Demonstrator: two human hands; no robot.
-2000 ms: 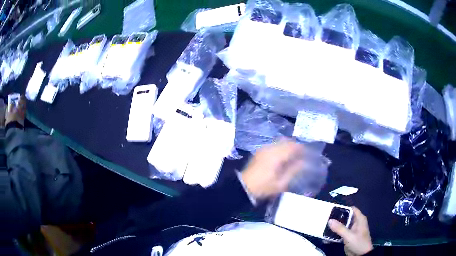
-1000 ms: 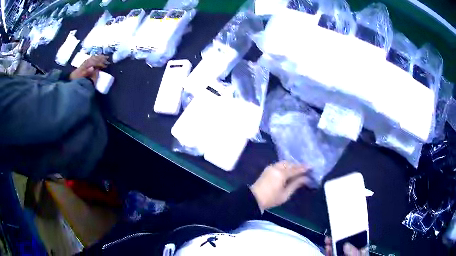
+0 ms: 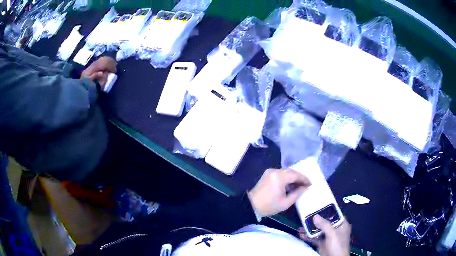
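Observation:
A white power bank (image 3: pixel 316 192) with a dark window at its near end lies in front of me, tilted. My right hand (image 3: pixel 327 232) grips its window end, thumb on the dark window. My left hand (image 3: pixel 280 192) is at its left edge, fingers bent around the mouth of a clear poly bag (image 3: pixel 299 137). The far end of the power bank meets the bag's opening; how far it is inside is hard to tell. The fingertips of my left hand touch the bag or the device; which one is unclear.
Bagged devices (image 3: pixel 350 75) lie in a wide row beyond. A small white pad (image 3: pixel 341 130) sits before them. Loose devices (image 3: pixel 176 89) lie at centre left. Glossy black film (image 3: pixel 429 192) is at right, a white scrap (image 3: pixel 356 199) nearby. Another person's arm (image 3: pixel 50 115) reaches in at left.
The power bank has moved left to the bag's mouth and now tilts away from me. My left hand has closed in beside it. The other person's hand has shifted slightly.

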